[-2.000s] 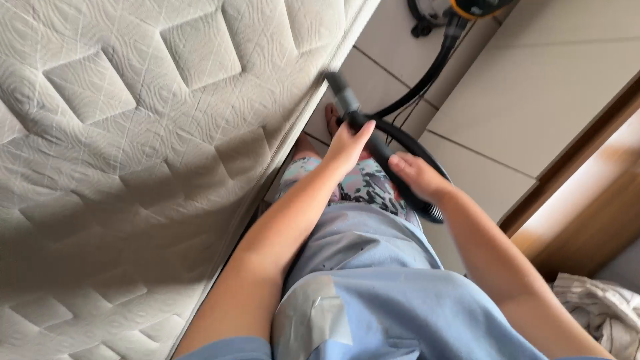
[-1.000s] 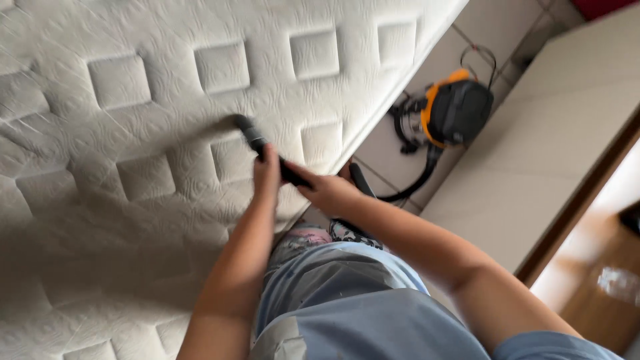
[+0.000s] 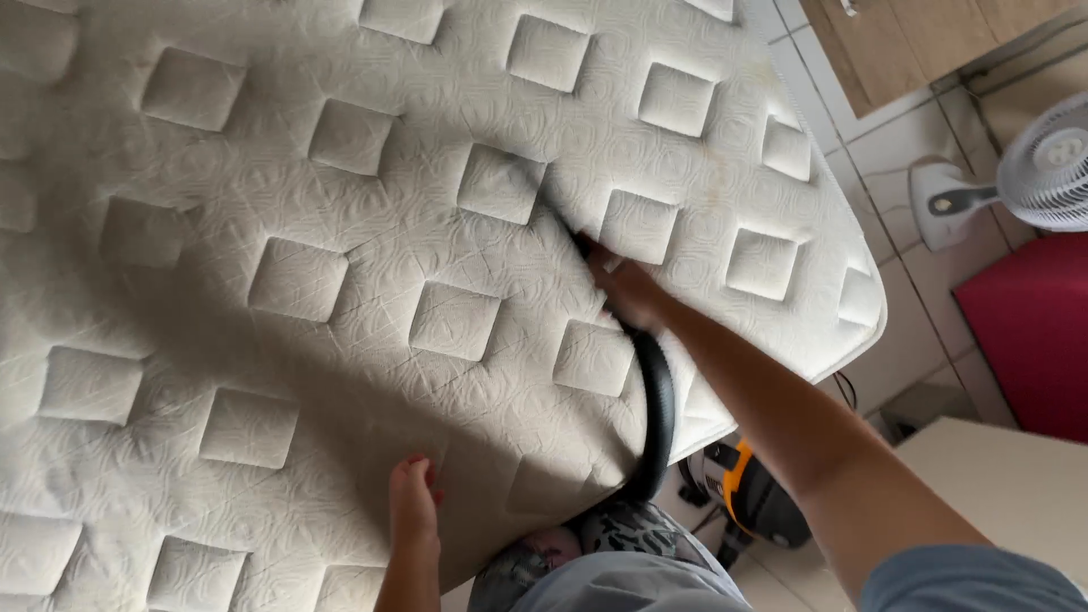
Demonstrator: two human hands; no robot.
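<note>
A quilted light mattress [image 3: 459,382] fills most of the view. My right hand [image 3: 625,285] is closed around the black handle of a vacuum cleaner hose, over the mattress near its right end. The dark, blurred wand [image 3: 557,204] reaches up and left from that hand, its tip low over or on the fabric. From the hand the ribbed black hose [image 3: 656,416] curves down over the mattress edge by my legs. My left hand [image 3: 415,493] holds nothing; it is at the lower middle, over the mattress, fingers slightly apart.
An orange and black vacuum cleaner [image 3: 756,493] stands on the tiled floor beyond the near mattress edge. A pale furniture surface [image 3: 1003,501] is at lower right. At right are a white fan [image 3: 1058,153] and a red object [image 3: 1037,331]; a wooden surface [image 3: 909,42] lies at upper right.
My left hand has let go of the vacuum handle, which both hands held earlier. My right hand has carried the wand farther out over the mattress. The view has shifted greatly, showing the mattress corner.
</note>
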